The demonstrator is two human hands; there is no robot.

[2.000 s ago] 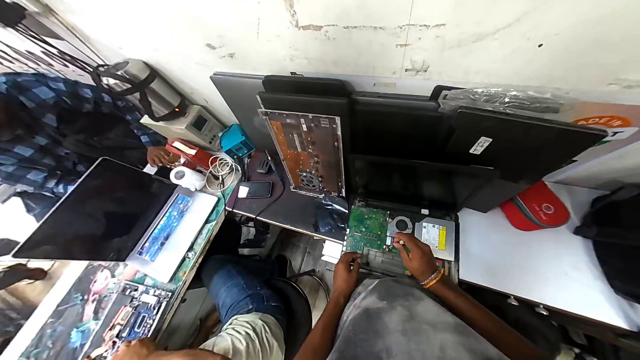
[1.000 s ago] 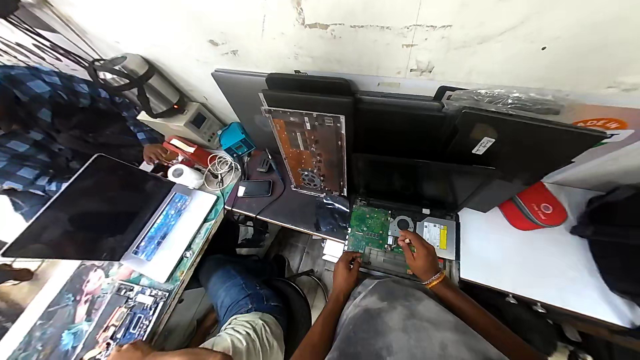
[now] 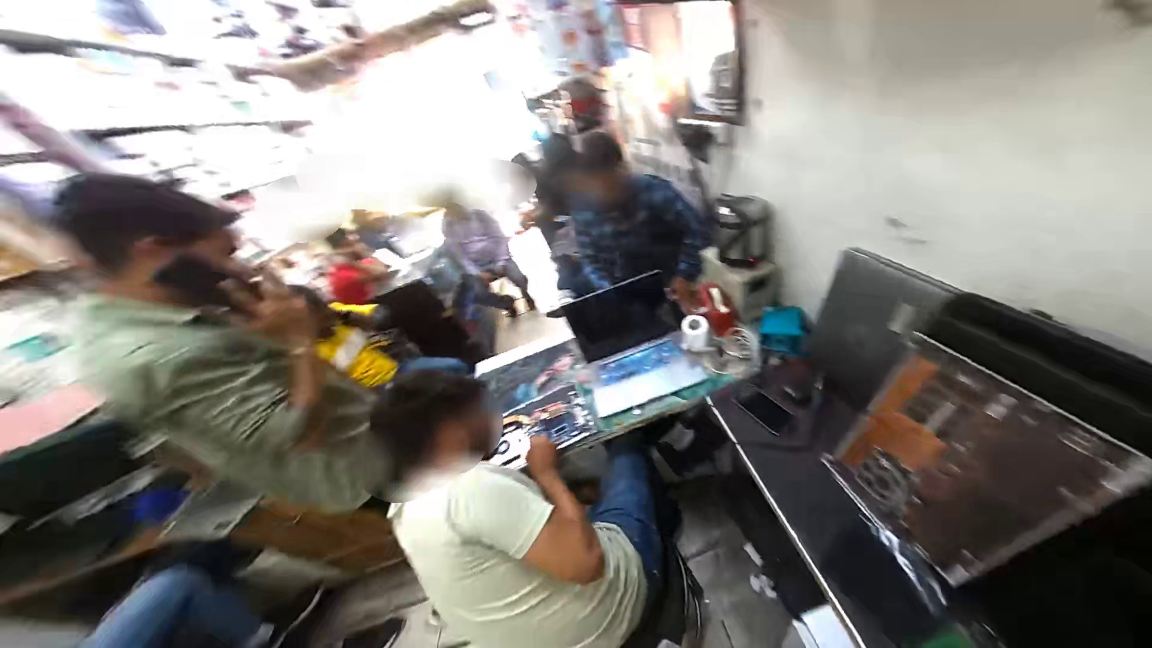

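Neither my left hand nor my right hand shows in the head view at this moment. At the right, a laptop chassis panel (image 3: 990, 459) with brown and orange parts leans against dark laptop panels (image 3: 1053, 342). A smartphone (image 3: 763, 409) lies on the dark desk (image 3: 747, 459). On the neighbouring bench stands an opened laptop (image 3: 643, 373) with its blue inside exposed, and a circuit board (image 3: 558, 418) lies close to a seated person's hand. The picture is blurred.
A seated person (image 3: 531, 540) works at the bench, and a standing person (image 3: 234, 396) holds a phone to the ear. Another person in a checked shirt (image 3: 630, 225) is behind the bench. A white roll (image 3: 695, 333) and coiled cable (image 3: 738, 351) sit by a teal box (image 3: 783, 328).
The view has swung far to the left. Both my hands, earlier at the green circuit board of an open laptop, are out of sight.
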